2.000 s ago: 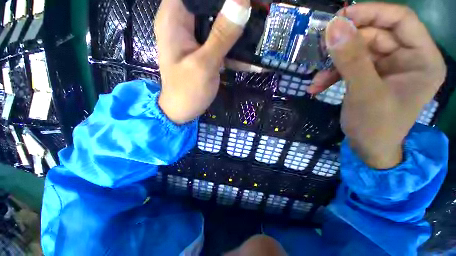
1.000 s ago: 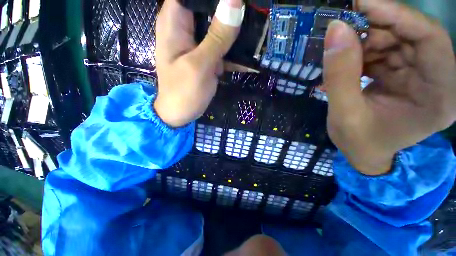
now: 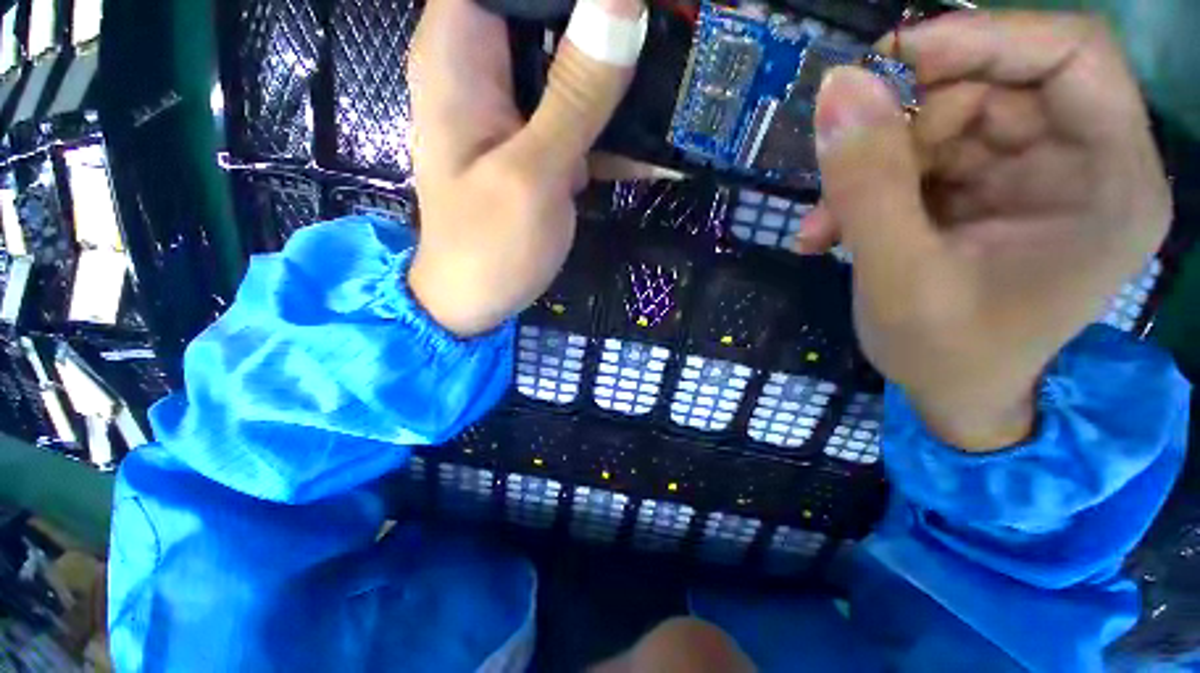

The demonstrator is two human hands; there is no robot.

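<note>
A blue circuit board (image 3: 757,92) with silver metal shields is near the top edge, right of centre. My right hand (image 3: 987,197) holds its right end, thumb on top. My left hand (image 3: 513,158), with white tape on the thumb, holds a black plastic housing (image 3: 632,112) that is dark and partly cut off by the top edge. A short red wire shows between housing and board. A thin pale pointed thing (image 3: 638,170) shows beside my left hand. The fingertips behind the parts are hidden.
Below my hands lies a black glossy blister tray (image 3: 776,322) with rows of housings showing light grey keypads (image 3: 632,377). At the left, another black tray (image 3: 158,105) holds white and silver screens (image 3: 99,210). Green bench surface (image 3: 53,489) shows at the lower left.
The board was tilted up, with my right hand more open and further right; now it lies lower and more left, with the right fingers curled at its end. My left hand has barely moved.
</note>
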